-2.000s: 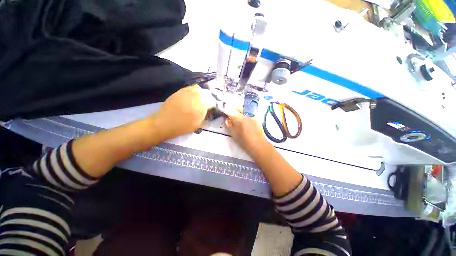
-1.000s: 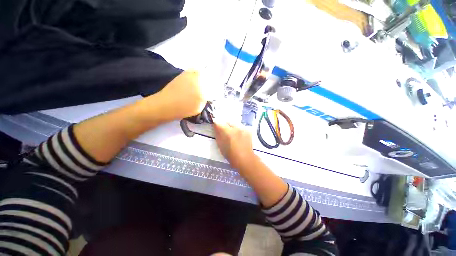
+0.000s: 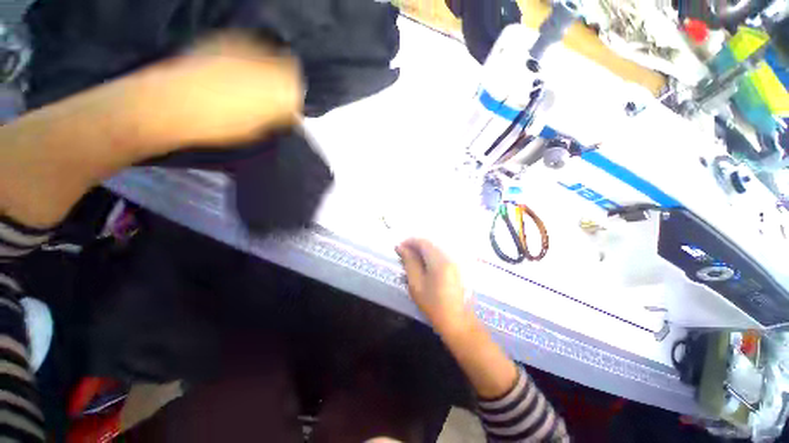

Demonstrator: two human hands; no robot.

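My left hand [image 3: 246,86] is raised at the upper left, blurred by motion. It grips part of the black garment [image 3: 342,52]; its fingertips do not show clearly. A blurred flap of black cloth hangs below the hand, over the table's front edge. My right hand [image 3: 435,281] rests at the table's front edge, fingers loosely curled and slightly apart, with nothing visible in it. The white sewing machine [image 3: 640,186] stands to the right, with no cloth seen under its needle end.
Snips with green and orange-brown handles [image 3: 534,232] lie right of the needle area. The ruler-printed table edge [image 3: 554,337] runs below. A dark control panel [image 3: 722,268] is on the machine. Something red [image 3: 93,407] is at the lower left. Various items clutter the upper right.
My left hand has moved from the needle area up and left with black cloth. My right hand has come away from the needle toward the front edge. The camera view has shifted.
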